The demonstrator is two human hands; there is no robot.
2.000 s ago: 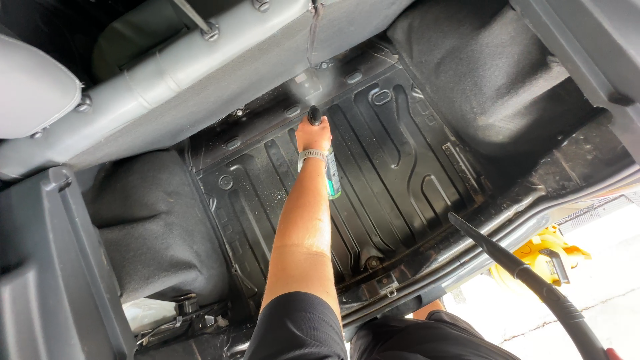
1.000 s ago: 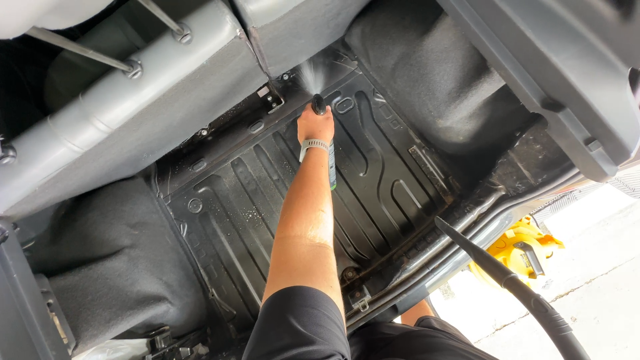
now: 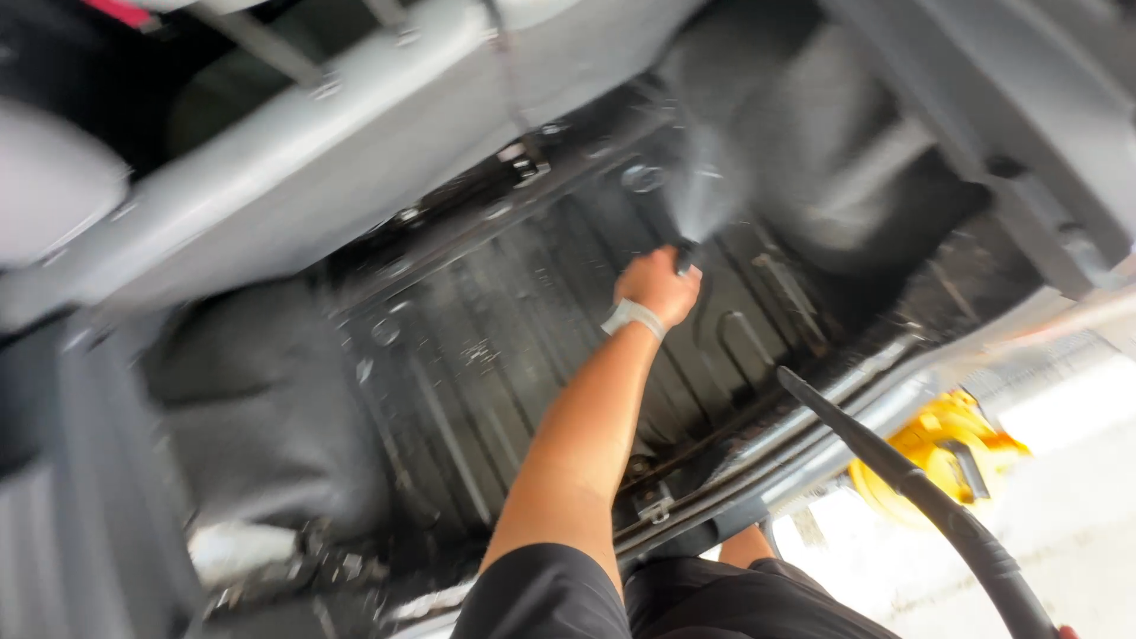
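My left hand [image 3: 658, 286], with a band at its wrist, is closed around a spray bottle whose black nozzle [image 3: 686, 253] shows past the fingers. A fine mist fans out from it toward the dark lining at the upper right. Below lies the ribbed metal floor [image 3: 497, 293] of a car's cargo area, with wet drops on its left part. A black vacuum hose with a narrow nozzle [image 3: 914, 479] reaches in from the lower right. Only a bit of my right hand [image 3: 1068, 633] shows at the hose's lower end, at the frame's edge.
Grey seat backs [image 3: 293, 177] border the floor at the top left. Dark molded lining [image 3: 266, 399] bulges at the left, and more lining [image 3: 825, 160] at the right. A metal sill [image 3: 799, 426] runs along the near edge. Outside stands a yellow vacuum or container [image 3: 941, 453].
My left hand has moved right across the floor with the bottle, and the mist now falls nearer the right-hand lining. The hose is still held at the right. The view has shifted.
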